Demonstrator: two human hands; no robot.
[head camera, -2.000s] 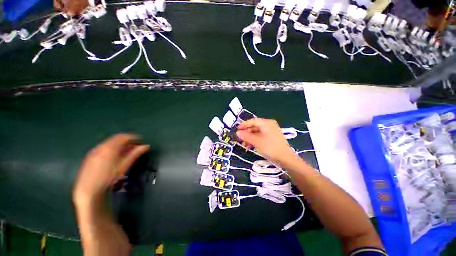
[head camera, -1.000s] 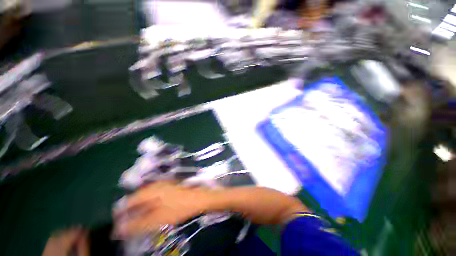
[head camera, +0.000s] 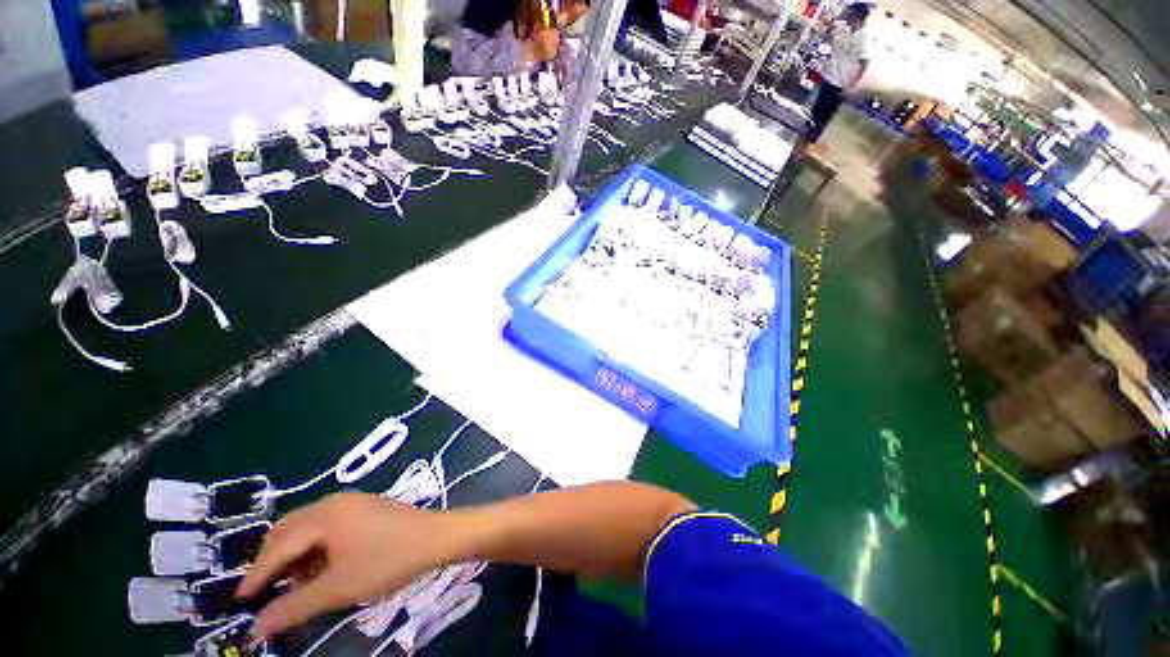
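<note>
Open white adapter housings (head camera: 240, 498) lie in a column at the lower left, with their white covers (head camera: 176, 501) folded out to the left. The upper housings show a dark square inside. The lowest one (head camera: 231, 639), cut by the bottom edge, shows yellow parts. Coiled white output cables (head camera: 372, 449) run right from them. My right hand (head camera: 353, 554) is over the lower housings, palm down, thumb and fingers pointing left with a dark patch between them. Whether it grips a black sheet cannot be told. My left hand is out of the picture.
A blue tray (head camera: 584, 353) of white corded units stands right of centre, partly on a white sheet (head camera: 443, 308). More adapters (head camera: 246, 148) line the far belt behind a worn divider strip. A metal post (head camera: 584, 96) rises beyond the tray. A person (head camera: 840, 71) stands in the far aisle.
The view has swung right and up, showing the aisle. My left hand has gone out of view. My right hand is lower along the column, and the upper housings now show dark squares.
</note>
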